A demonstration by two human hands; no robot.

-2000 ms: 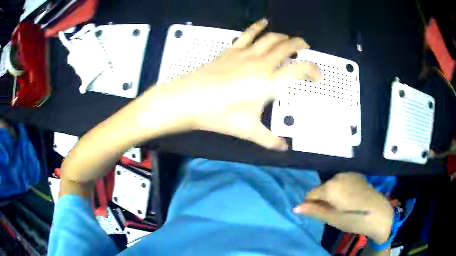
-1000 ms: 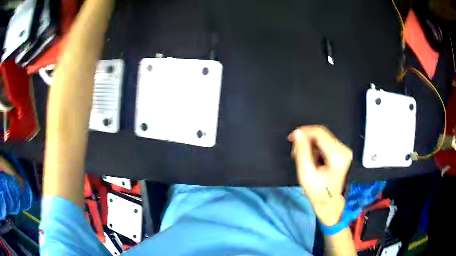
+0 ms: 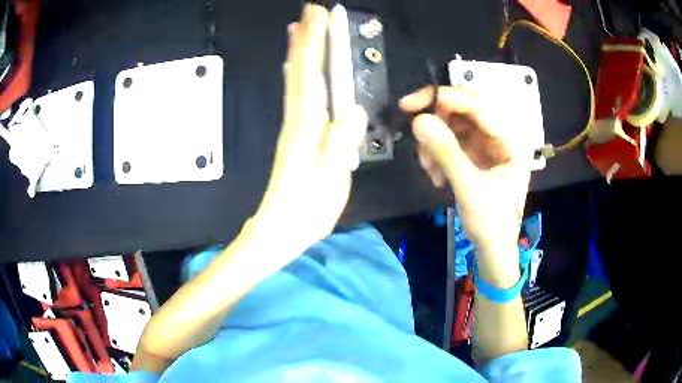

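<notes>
My left hand (image 3: 310, 149) holds a white set-top box (image 3: 370, 90) on its edge at the table's middle. The box's dark edge with round sockets faces right. My right hand (image 3: 471, 142) is just right of the sockets, fingers bent, with a thin black lead (image 3: 434, 75) at its fingertips. The lead's tip is blurred, and I cannot tell whether it touches the box. A blue band (image 3: 499, 290) is on my right wrist.
White boxes lie left (image 3: 169, 120) and right (image 3: 505, 82), the right one with a yellow-orange cable (image 3: 591, 82). A box with a white glove-like thing (image 3: 34, 142) is far left. A red tape dispenser (image 3: 617, 112) stands right, near another person's arm (image 3: 668, 148). Bins with boxes (image 3: 123, 318) are below.
The view has shifted right. My left hand has come back from the far left and now holds a box upright. My right hand has moved up beside it and has taken the black lead.
</notes>
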